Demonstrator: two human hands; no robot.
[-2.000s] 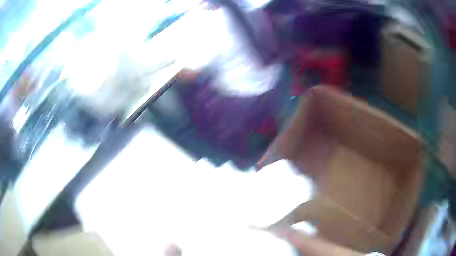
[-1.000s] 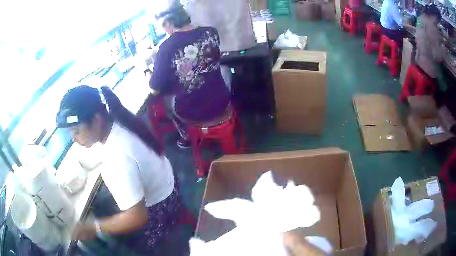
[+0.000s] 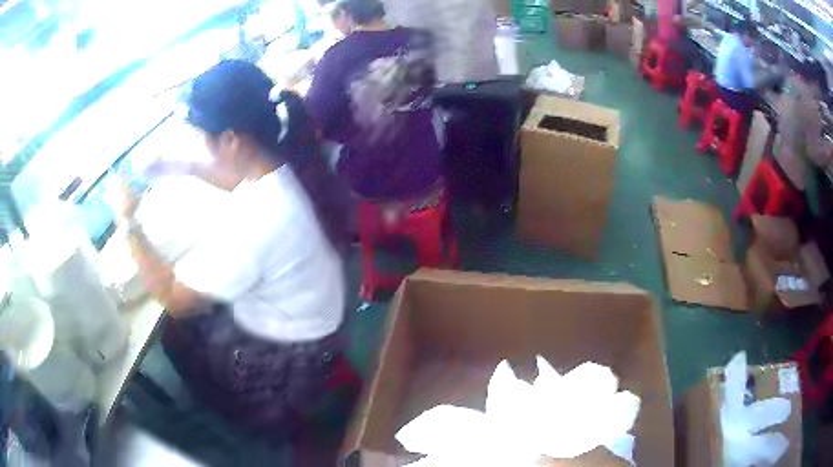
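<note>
A large bunch of thin white plastic bags (image 3: 539, 420), overexposed and with pointed folds, is at the bottom centre, over the opening of a large open brown carton (image 3: 539, 319). A narrow strip of my right hand (image 3: 589, 460) shows at the bottom edge, against the underside of the bunch. It appears closed on the bags, but its fingers are hidden. The bags hide part of the carton's inside. My left hand is not in view.
A smaller carton (image 3: 787, 410) with white bags on top stands at the right. A seated person in a white top (image 3: 274, 264) is close on the left, beside stacked white tubs (image 3: 68, 301). A tall carton (image 3: 566, 196) and flattened cardboard (image 3: 699, 255) are behind.
The white bags and my right hand have moved down and slightly right, over the carton. The near seated person has raised a forearm and hand at the bench.
</note>
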